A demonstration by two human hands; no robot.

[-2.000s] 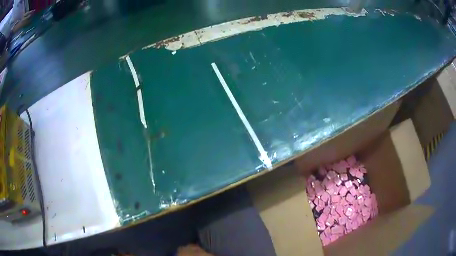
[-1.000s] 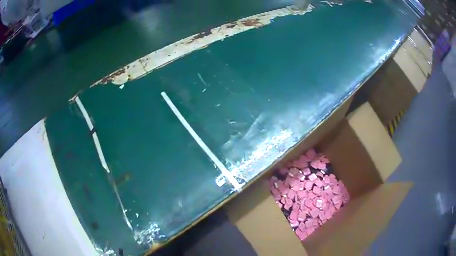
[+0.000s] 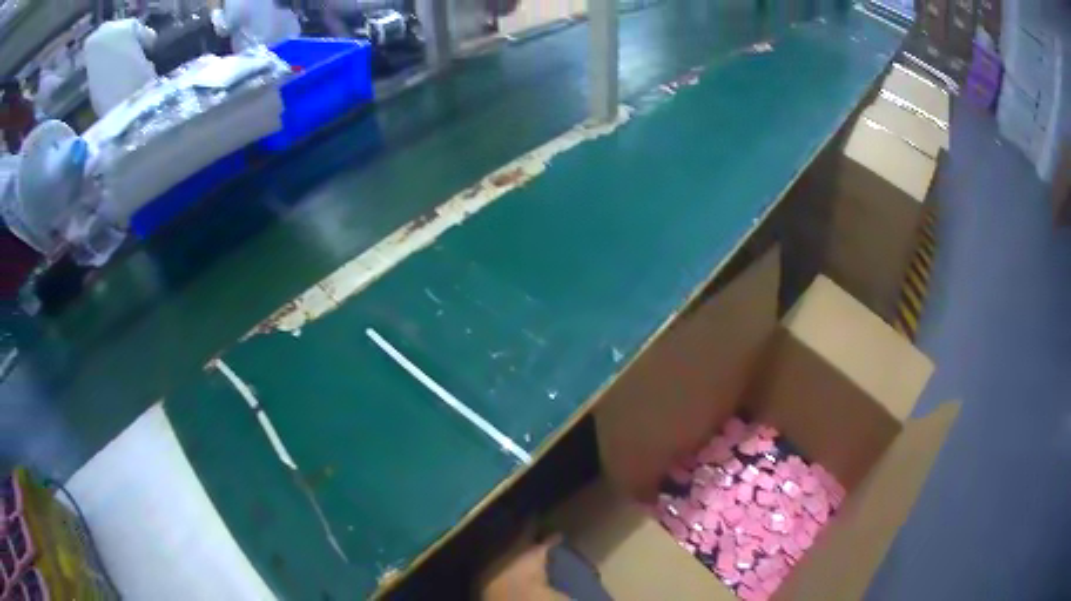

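Observation:
An open brown carton [image 3: 840,352] stands at the lower right beside the bench edge. A heap of small pink parts [image 3: 752,505] lies inside it, with dark bits among them. A blurred patch of bare skin, likely my right hand [image 3: 519,575], shows at the bottom edge, left of the carton's near flap and beside a grey patch. It is cut off, so its fingers and any hold are hidden. My left hand is not in view.
The green bench mat [image 3: 470,340] has white strips. A pale sheet [image 3: 164,505] and a yellow-covered heater [image 3: 47,540] with pink units are lower left. Blue bins [image 3: 323,94] stand across the bench, near a post [image 3: 603,59]. More cartons [image 3: 887,176] line the right side.
The view has tilted up and turned right, bringing in the blue bins, post and farther cartons. A skin patch shows at the bottom again, absent one second ago.

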